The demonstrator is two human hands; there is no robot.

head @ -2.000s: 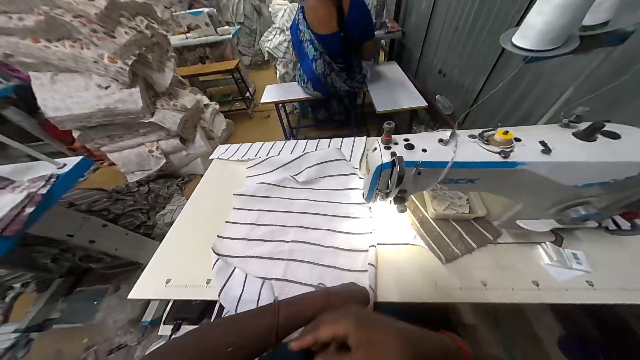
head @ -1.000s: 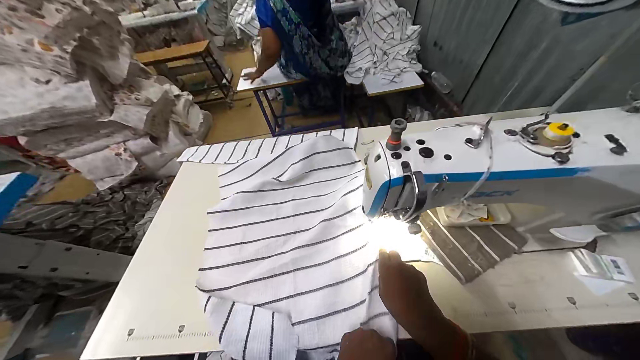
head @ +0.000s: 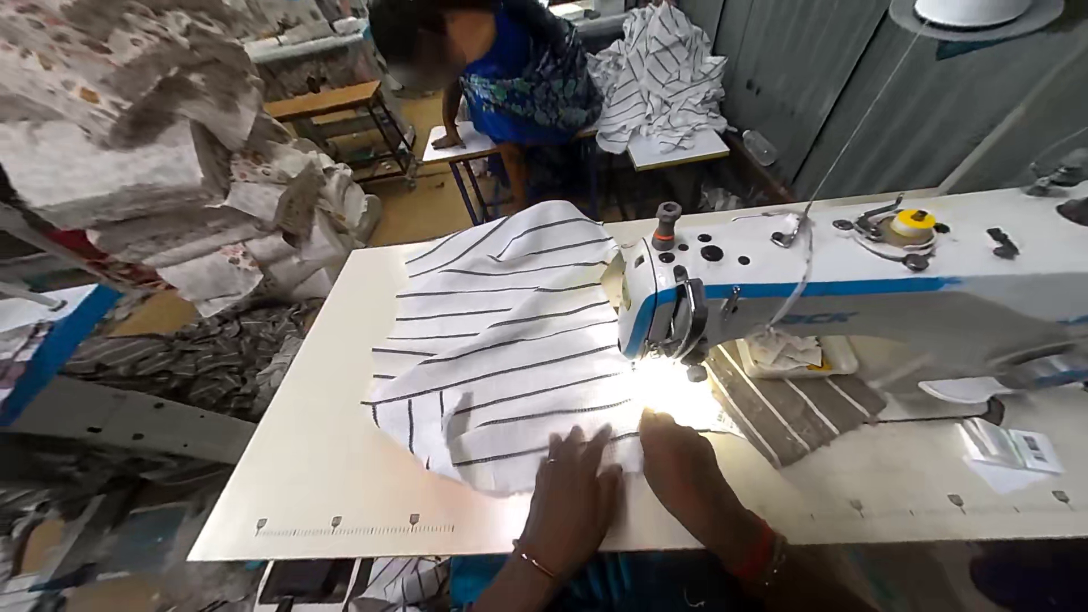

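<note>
White cloth with dark stripes (head: 510,340) lies over the sewing table, its right edge by the lit needle area of a white and blue industrial sewing machine (head: 807,297). My left hand (head: 574,493) rests flat on the cloth's near edge, fingers spread and pointing away from me. Just right of it, my right hand (head: 688,467) presses the cloth's edge with its fingertips close to the needle. Glare hides the needle and presser foot. A brown cloth piece with pale stripes (head: 786,404) lies under the machine arm.
A small tray (head: 837,355) and a clear packet (head: 1011,446) sit on the machine bed. Floral fabric (head: 110,153) is piled high at the left. A co-worker (head: 535,85) is at a bench beyond the table, beside heaped striped cloth (head: 659,76).
My left hand has come up from the table's near edge onto the cloth. My right hand stays near the needle. The striped strip along the table's far edge no longer shows there.
</note>
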